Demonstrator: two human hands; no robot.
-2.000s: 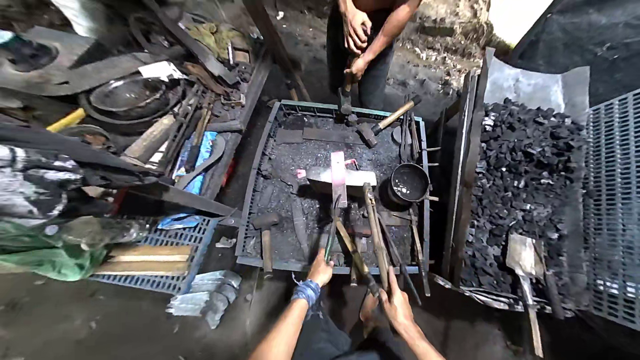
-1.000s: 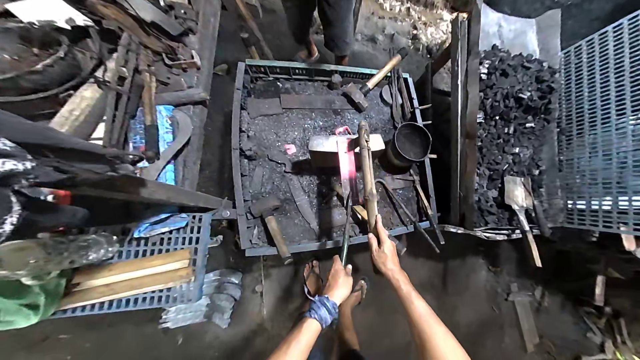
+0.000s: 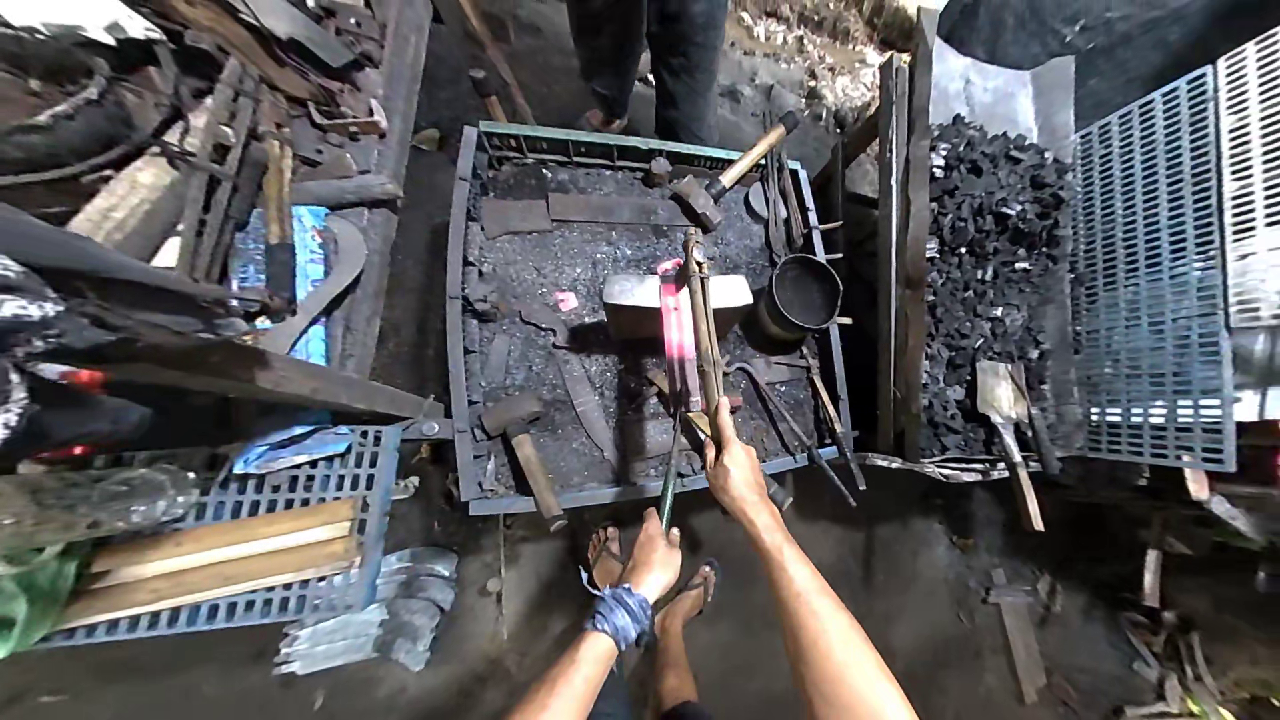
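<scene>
My left hand (image 3: pixel 652 560), a blue cloth around its wrist, grips the tongs (image 3: pixel 672 470), whose far end meets a glowing pink-hot steel bar (image 3: pixel 678 335). The bar lies across the bright top of an anvil block (image 3: pixel 630 305). In my right hand (image 3: pixel 738 470) is a long wooden handle (image 3: pixel 708 350); its far end reaches over the block, just right of the bar. Whether a tool head is fixed there is hard to tell. A small glowing piece (image 3: pixel 567 301) lies left of the block on the dark grit.
A metal pot (image 3: pixel 806 292) stands right of the block. Hammers lie at the tray's front left (image 3: pixel 535 465) and back right (image 3: pixel 750 160). A person's legs (image 3: pixel 650 60) are beyond the tray's rim (image 3: pixel 620 148). Charcoal (image 3: pixel 990 260) fills a trough at right.
The person opposite had hands and a hammer over the tray's far edge two seconds ago; only legs show now. My right hand's handle has swung up beside the hot bar. The view has shifted.
</scene>
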